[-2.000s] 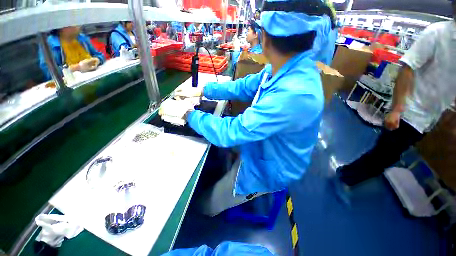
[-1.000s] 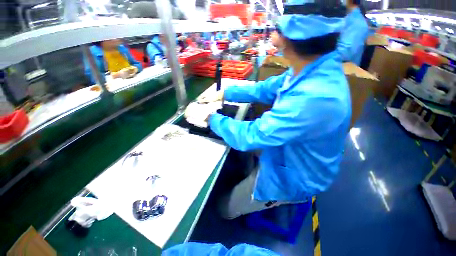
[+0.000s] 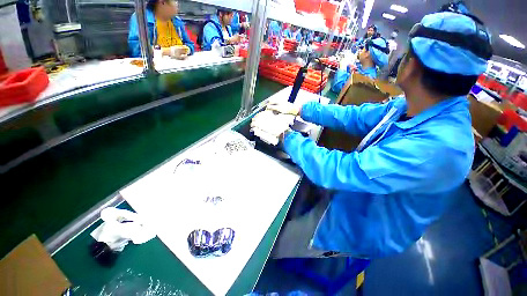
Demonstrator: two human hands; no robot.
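Neither of my hands is in the picture; only a bit of blue fabric shows at the bottom edge. Nearest in front of me, a shiny two-lobed chrome part (image 3: 211, 242) lies on a white sheet (image 3: 173, 202) on the green bench. A small glinting piece (image 3: 214, 200) lies behind it, and a thin dark curved piece (image 3: 188, 164) lies farther left. A heap of small parts (image 3: 235, 147) is near the sheet's far end. A crumpled white cloth (image 3: 124, 226) lies at the left, beside a small black object (image 3: 104, 252).
A neighbouring person in blue (image 3: 393, 156) sits at right, gloved hands (image 3: 273, 122) at a dark fixture below a black upright tool (image 3: 297, 85). A metal post (image 3: 251, 63) stands beside the green conveyor (image 3: 115, 139). Cardboard (image 3: 34, 269) and clear film (image 3: 141, 284) lie at lower left.
The view has turned left, so the bench and neighbour have shifted right. Cardboard and clear film have come into view at lower left. The chrome part stays on the sheet.
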